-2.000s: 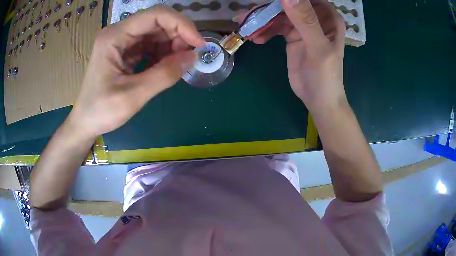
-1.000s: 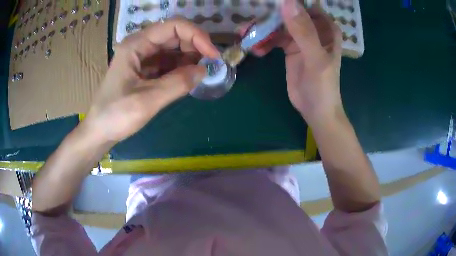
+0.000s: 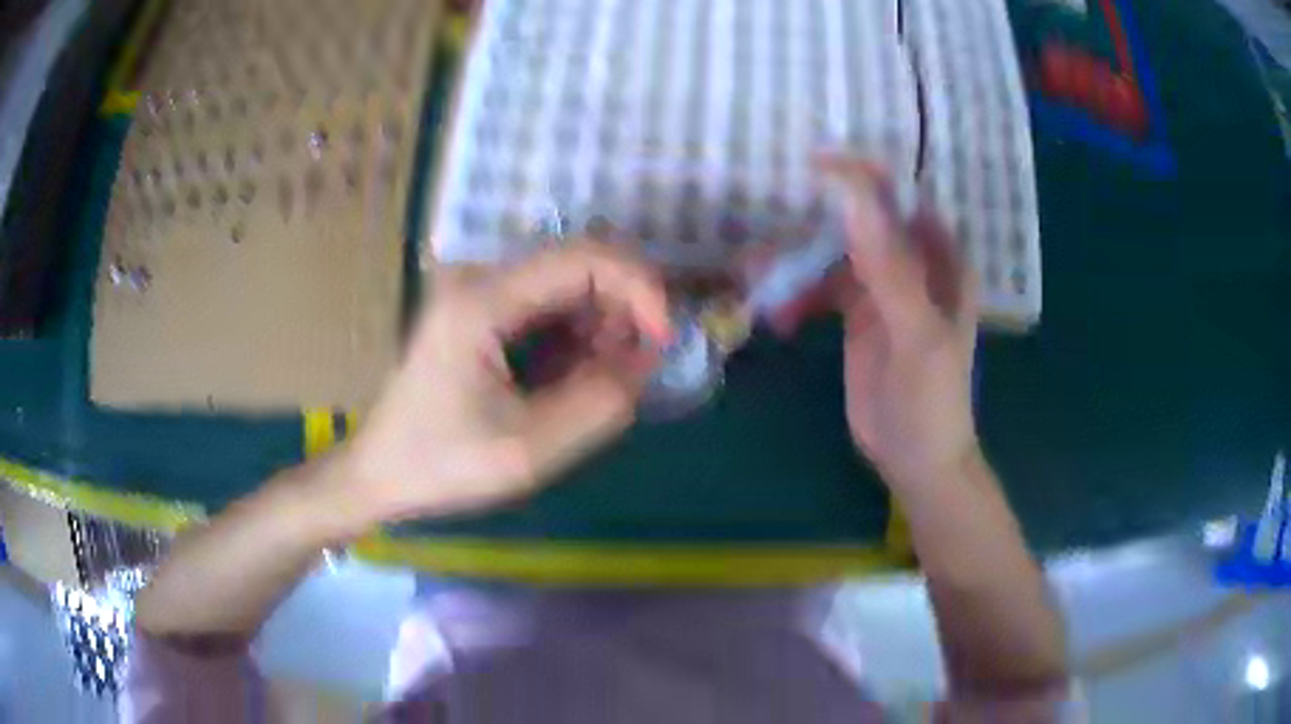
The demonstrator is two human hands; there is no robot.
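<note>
The picture is blurred. My right hand (image 3: 906, 318) holds the slim silver-grey wired hand tool (image 3: 799, 275) between thumb and fingers. The amber tool tip (image 3: 728, 324) points left and down, at the upper right of the round holding fixture (image 3: 690, 371). My left hand (image 3: 496, 382) has thumb and forefinger bent together at the fixture's left side and covers part of it. Whether a small round component is between the fingertips is hidden by blur.
The cardboard sheet (image 3: 248, 333) with rows of small silver parts lies at left. The white foam tray (image 3: 680, 106) with rows of slots lies behind the hands. Red and blue tape (image 3: 1097, 88) marks the green mat at the far right. Yellow tape (image 3: 637, 560) runs along the near edge.
The view has tilted forward, so the hands, fixture and trays sit lower and farther right, and more of the foam tray shows. The tool is still in my right hand beside the fixture.
</note>
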